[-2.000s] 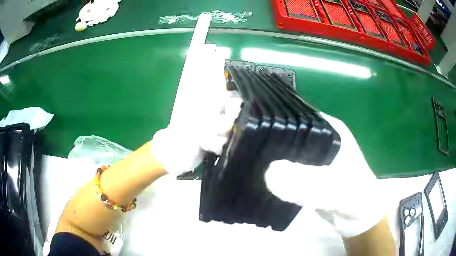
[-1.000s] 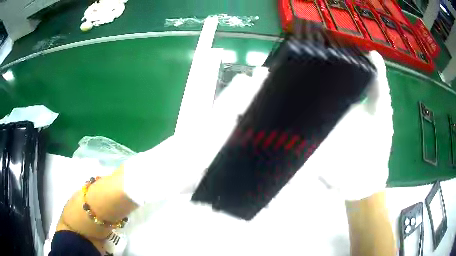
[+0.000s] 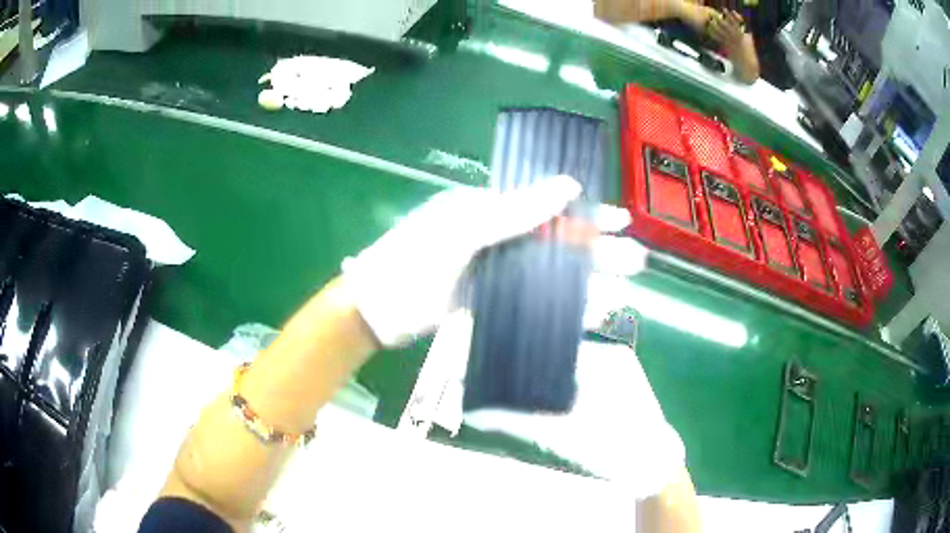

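A stack of phone middle frames (image 3: pixel 529 312), dark and ribbed lengthwise, is held upright in front of me. A blurred reddish band crosses its middle. My left hand (image 3: pixel 458 250), in a white glove, grips the stack around its middle from the left. My right hand (image 3: pixel 625 406), also gloved in white, is at the stack's lower right side; its fingers are blurred and partly hidden behind the stack. Part of a frame (image 3: pixel 617 327) shows on the green belt behind my right hand. A white guide bar (image 3: pixel 440 380) shows partly below my left hand.
A red tray (image 3: pixel 667 248) holding several frames lies beyond the belt divider. Single frames (image 3: pixel 797 419) lie on the belt at right. A glossy black blister tray (image 3: pixel 68 344) is at left. A white bundle (image 3: pixel 313 83) lies on the far green surface. Another person's hands (image 3: pixel 724 31) show at top.
The view has swung to the right. The stack has gone from tilted to upright, with its ribbed side now facing me. My left hand has come across onto its middle and my right hand has moved lower.
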